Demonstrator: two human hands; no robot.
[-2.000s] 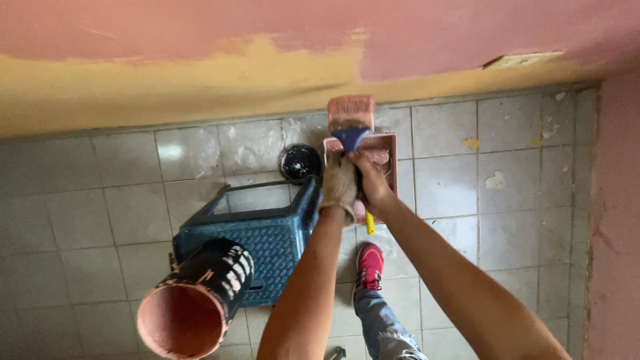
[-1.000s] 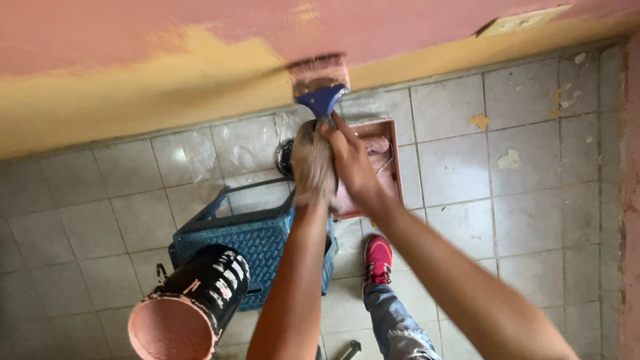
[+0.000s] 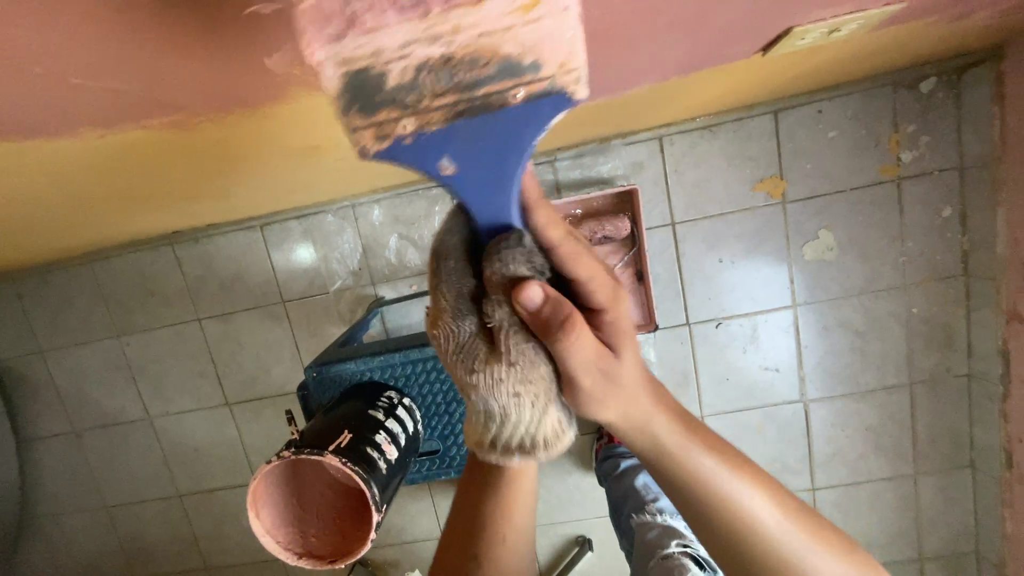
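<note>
My left hand [image 3: 500, 344], in a dirty knitted glove, grips the handle of a wide paintbrush [image 3: 480, 152] with a blue handle. Its bristles are coated in pink paint and point to the top of the view. My bare right hand [image 3: 588, 320] is closed round the same handle from the right, its thumb against the glove. Beyond the brush is the wall [image 3: 144, 72], pink above and yellow [image 3: 200, 168] along the bottom. Whether the bristles touch the wall I cannot tell. Behind my right hand, a paint tray [image 3: 646, 280] holds a pink-coated roller [image 3: 604, 230].
A black bucket [image 3: 360, 448], pink with paint inside, stands on a blue plastic step stool [image 3: 448, 392] at lower left. An outlet plate [image 3: 832, 30] sits on the wall. Grey floor tiles [image 3: 736, 264] bear paint spots. My jeans-clad leg [image 3: 652, 512] and a metal tool [image 3: 574, 554] are below.
Both hands and the brush have come up much nearer to the camera. One second ago the bristles were at the pink part of the wall, and before that lower, over the yellow band.
</note>
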